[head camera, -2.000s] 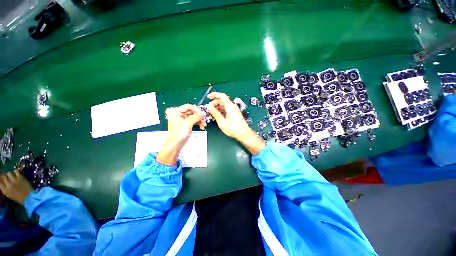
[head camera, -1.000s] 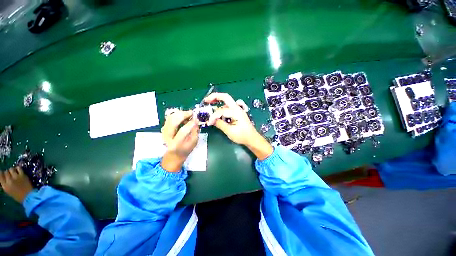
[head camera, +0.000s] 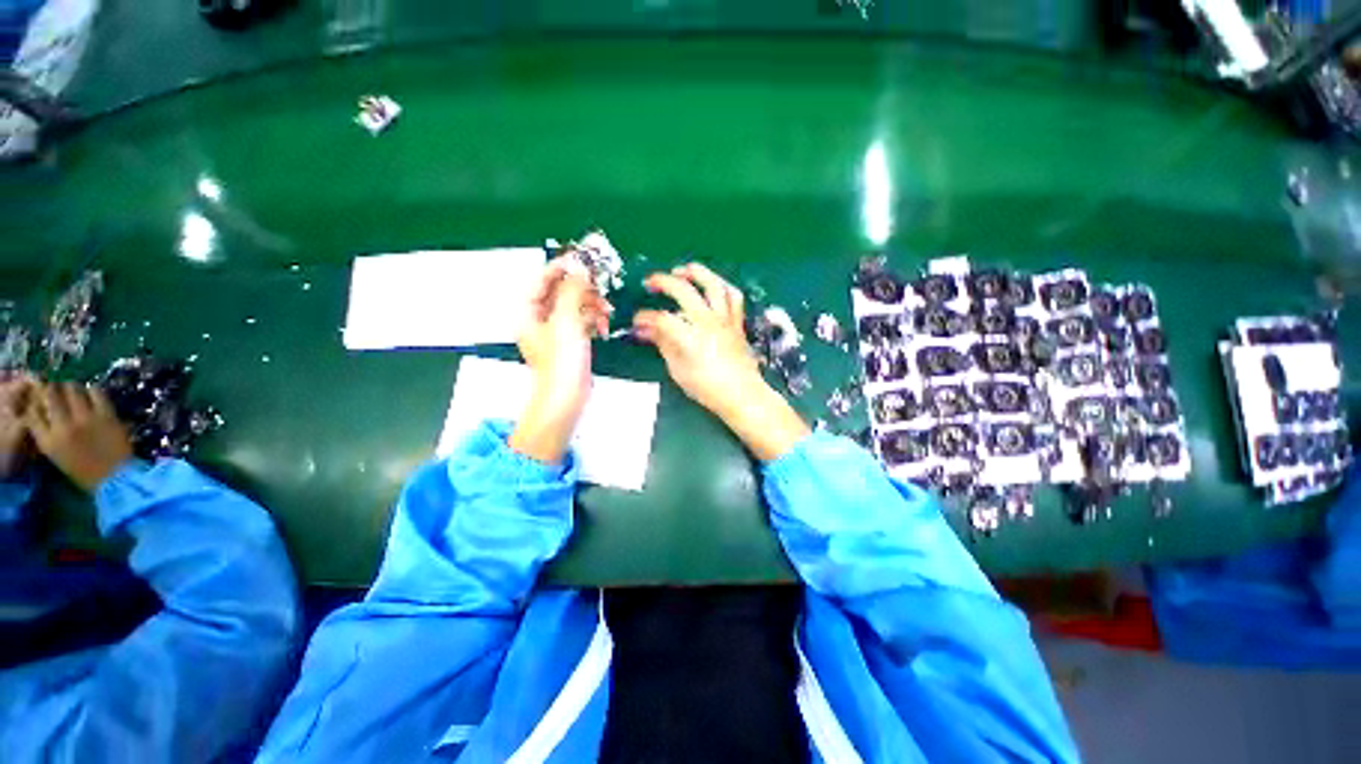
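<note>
My left hand (head camera: 564, 332) is over the bench beside the white paper, with its fingertips closed at the near edge of a small cluster of silvery parts (head camera: 600, 257). Whether it holds one of them is too blurred to tell. My right hand (head camera: 702, 336) is just to the right with its fingers spread. A thin light-coloured piece shows near its thumb; I cannot tell if it is held. Another small heap of silvery parts (head camera: 779, 340) lies right of my right hand. Rows of black lens modules (head camera: 1008, 396) lie on white trays further right.
Two white paper sheets (head camera: 433, 302) lie at the left. A smaller tray stack (head camera: 1257, 391) stands far right. Another person's hands (head camera: 67, 426) are at a dark parts pile (head camera: 154, 400) on the left. A small part (head camera: 378, 114) lies on the far bench. Blue clothing shows at the right.
The black module seen between my fingertips a second ago no longer shows there. My hands have moved apart, and silvery parts now show beyond my left fingertips. The view has shifted.
</note>
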